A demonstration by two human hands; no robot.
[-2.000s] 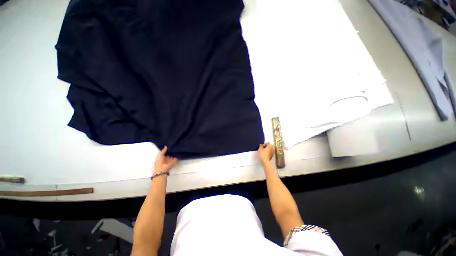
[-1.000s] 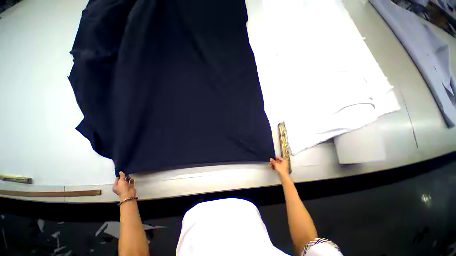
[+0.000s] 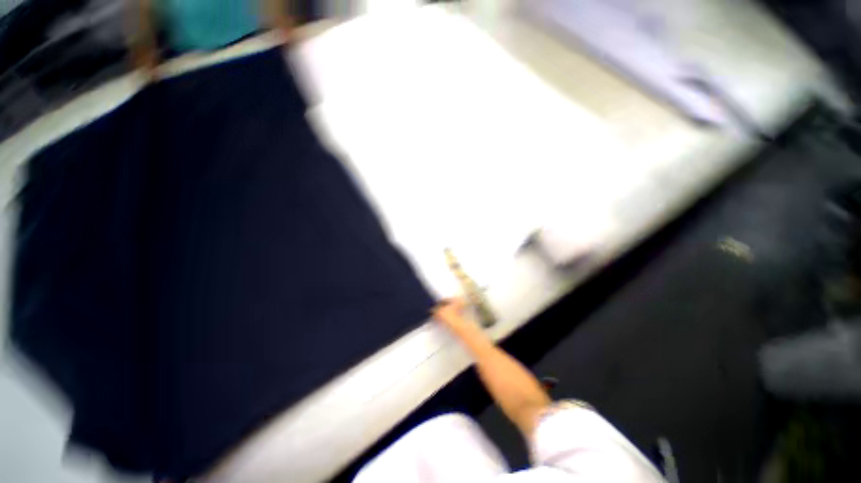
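Note:
The navy fabric ply [image 3: 217, 245] lies spread over the left part of the table, blurred. My right hand [image 3: 453, 309] holds its near right corner at the table's front edge. A mottled gold-brown cloth weight [image 3: 469, 288] lies just right of that hand, on the table. My left hand is not clearly visible; the fabric's near left corner lies at the bottom edge of the picture. White fabric [image 3: 453, 132] lies to the right of the navy ply.
A person in turquoise [image 3: 210, 21] stands across the table, both arms reaching to the navy ply's far edge. Grey-lilac fabric [image 3: 642, 52] lies at the far right. The table's front edge [image 3: 415, 387] runs diagonally, with dark floor [image 3: 651, 330] beyond it.
The view has turned, tilting the table. The navy ply now lies more widely spread. The helper has come into view. My left hand has gone from clear view; my right still holds the corner.

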